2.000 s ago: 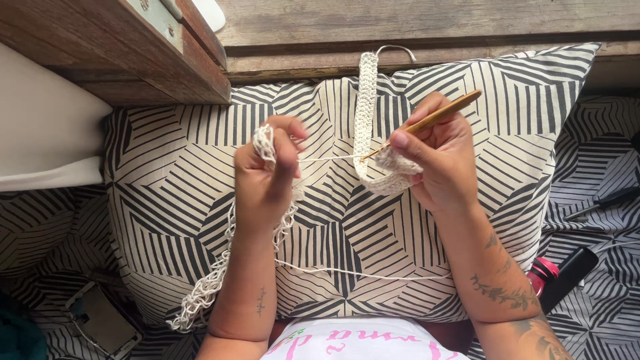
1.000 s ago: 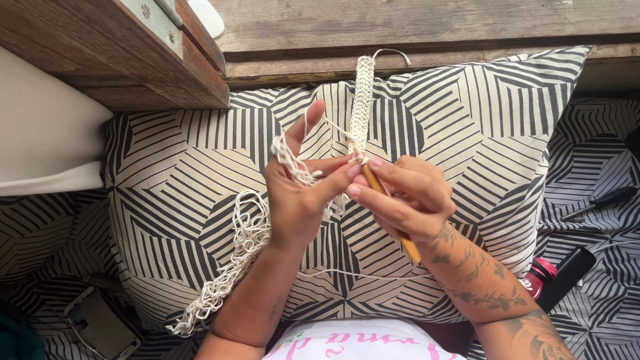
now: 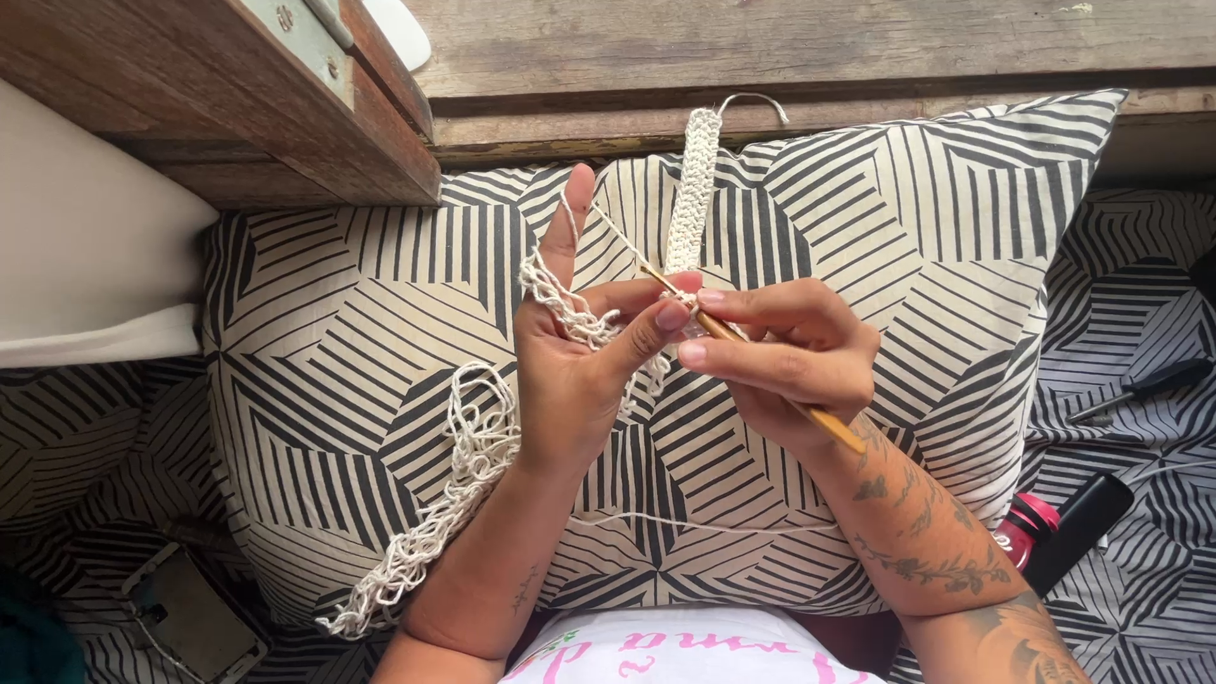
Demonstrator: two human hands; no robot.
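Note:
A narrow strip of cream crochet runs up the patterned cushion, a loose tail at its far end. Its near end is pinched by the thumb and a finger of my left hand, whose raised index finger carries the working yarn. Bunched loops of cream yarn also lie across that palm. My right hand grips a crochet hook with a tan handle, its golden tip at the strip's edge beside the taut yarn. A tangled heap of cream yarn lies left of and partly behind my left forearm.
The black-and-cream cushion lies under both hands. A wooden ledge and a wooden frame border it beyond. At right are a screwdriver, a pink object and a black case; a worn device sits lower left.
Two seconds ago my hands were apart with yarn stretched between them; now they meet at the strip's near end. The hook's handle, earlier pointing up and right, now points down and right.

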